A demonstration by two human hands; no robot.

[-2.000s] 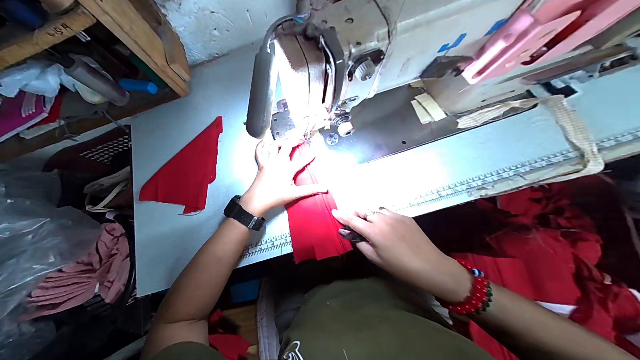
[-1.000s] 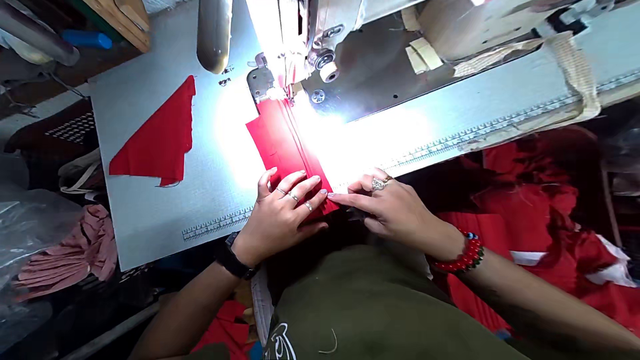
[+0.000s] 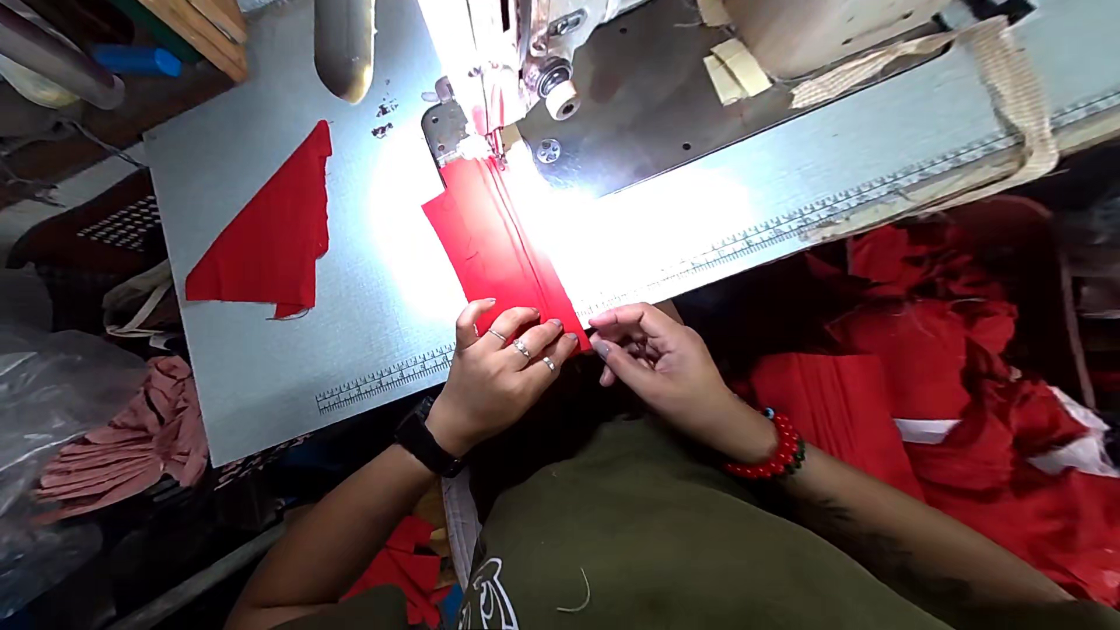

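Observation:
A strip of red fabric (image 3: 503, 249) with lengthwise folds runs from under the needle area of a sewing machine (image 3: 490, 96) down to the table's front edge. My left hand (image 3: 499, 376), wearing rings and a black wristwatch, lies with spread fingers on the strip's near end. At the strip's lower right corner is my right hand (image 3: 656, 359), thumb and forefinger close together by the fabric edge; whether they pinch it cannot be told. A separate red fabric piece (image 3: 271, 227), roughly triangular, lies flat on the table to the left.
The pale table (image 3: 367, 350) has a printed ruler (image 3: 385, 376) along its front edge. Red fabric (image 3: 945, 350) is heaped below at the right. Pink pleated cloth (image 3: 131, 446) and clear plastic (image 3: 52, 376) are at the left. A wooden shelf (image 3: 201, 35) stands at the upper left.
My left hand has moved from beside the needle area down to the strip's near end, uncovering the fabric there. My right hand stays near the lower right corner. The view has shifted closer.

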